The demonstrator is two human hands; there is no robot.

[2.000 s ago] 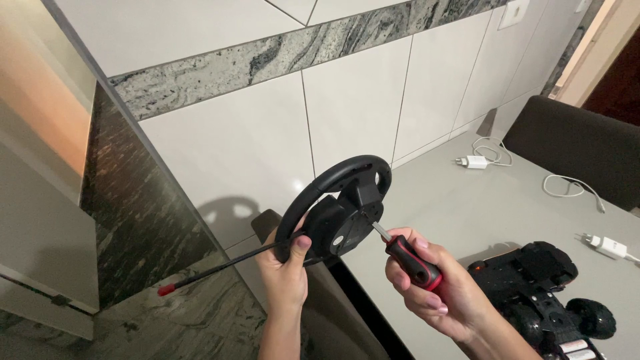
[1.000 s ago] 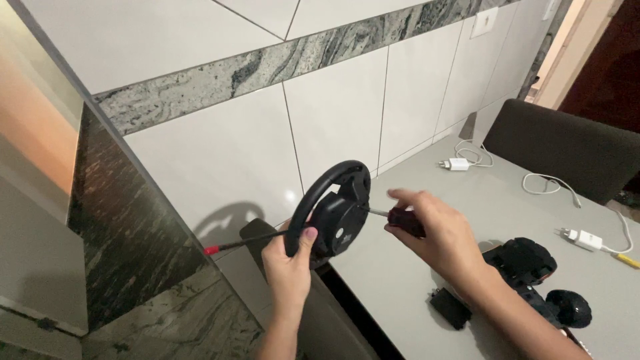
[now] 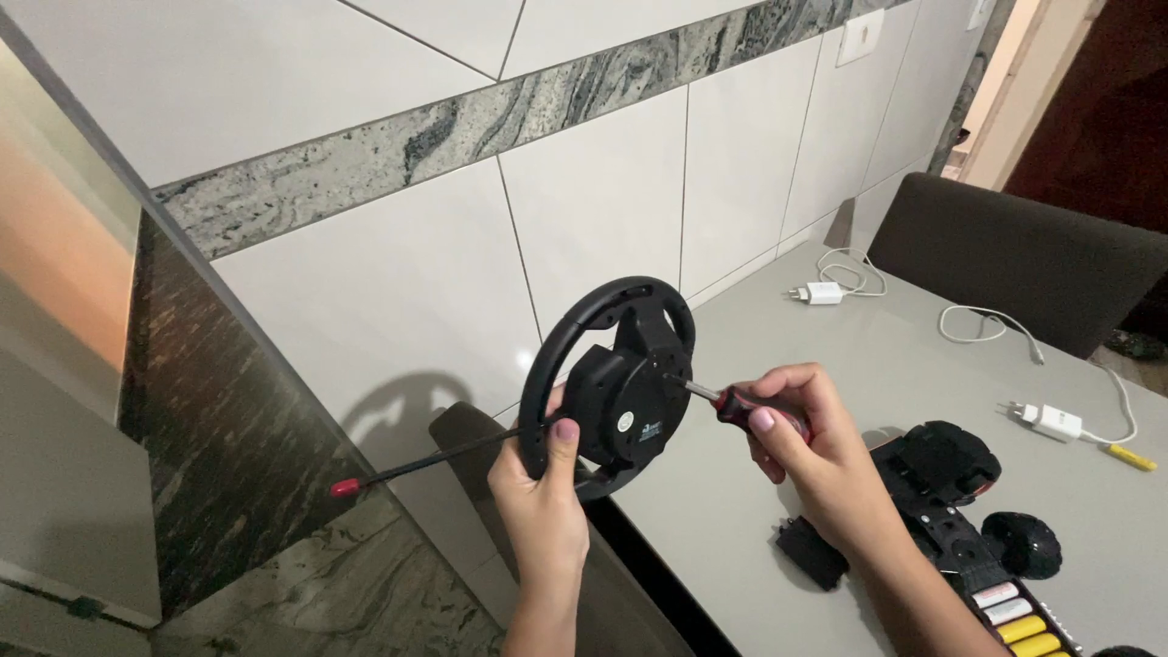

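Note:
My left hand point(image 3: 547, 493) grips the lower left rim of a black plastic steering-wheel controller point(image 3: 630, 401), its back turned toward me. A black antenna point(image 3: 438, 456) with a red tip sticks out from it to the left. In my right hand point(image 3: 808, 429) is a screwdriver point(image 3: 762, 411) with a dark red and black handle. Its metal shaft meets the right part of the wheel's back; the very tip is hard to make out. Below my right hand a small black plastic cover point(image 3: 812, 552) lies on the grey table point(image 3: 730, 584).
An overturned toy car point(image 3: 949, 520) with batteries in its open compartment lies at the lower right. White chargers point(image 3: 821, 292) with cables and a yellow battery point(image 3: 1131, 457) rest farther back. A dark chair point(image 3: 1013, 255) stands beyond the table, a tiled wall point(image 3: 602, 228) behind the wheel.
One second ago my right fingers were more extended around the screwdriver; now they are curled on its handle. The wheel's back faces me more than it did then.

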